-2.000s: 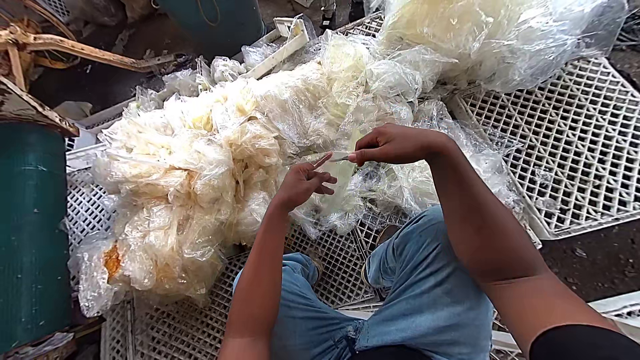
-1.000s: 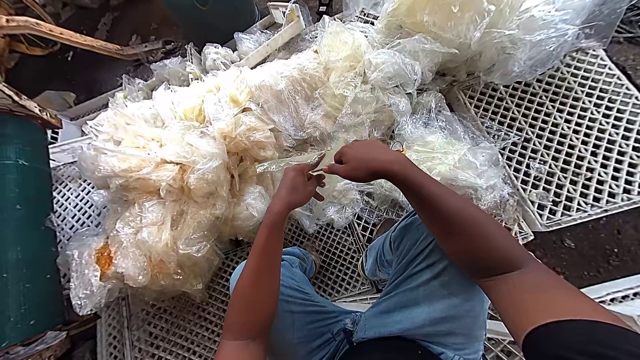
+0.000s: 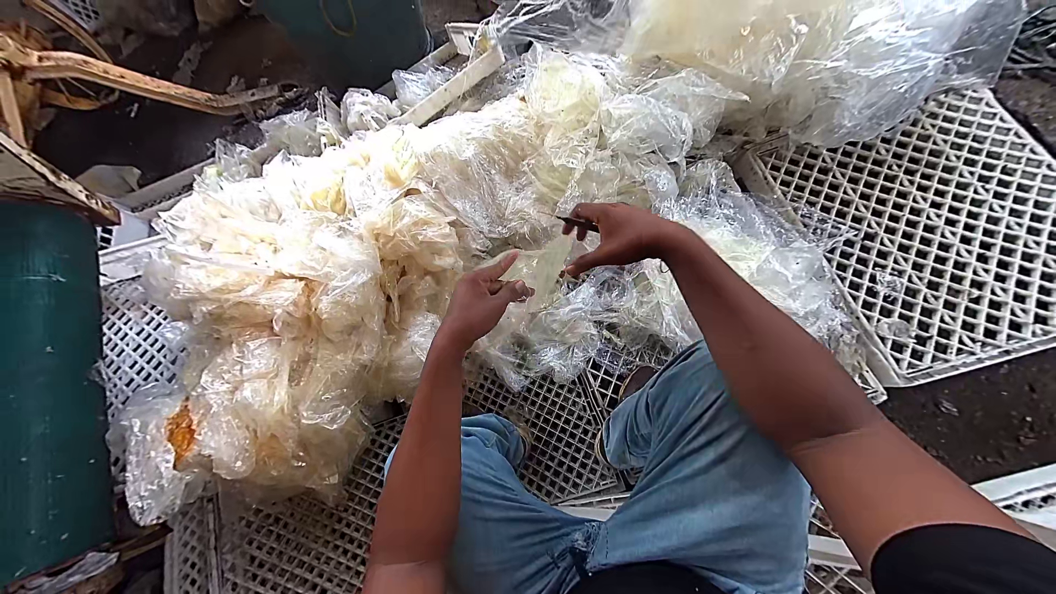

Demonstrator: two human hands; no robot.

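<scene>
Between my hands hangs a small piece of pale, translucent plastic film (image 3: 540, 268). My left hand (image 3: 485, 301) pinches its left edge between thumb and fingers. My right hand (image 3: 619, 235) is at the film's right edge and holds a thin dark tool (image 3: 580, 223), perhaps a small blade, its tip pointing left; the fingers partly hide it. Below and behind both hands lies a long heap of crumpled clear and yellowish plastic film (image 3: 330, 247), with an orange-brown stain at its lower left end.
White plastic lattice panels (image 3: 932, 223) lie under and around the heap and beneath my feet. A green drum (image 3: 49, 379) stands at the left, and another dark green container (image 3: 351, 41) at the top. Rusty bent metal (image 3: 140, 78) sits at the upper left. A large film bundle (image 3: 792, 66) lies upper right.
The longer film strip that stretched left from my hands one second ago is now a short piece between them. My right hand has opened its fingers wider, and the dark tool now shows in it.
</scene>
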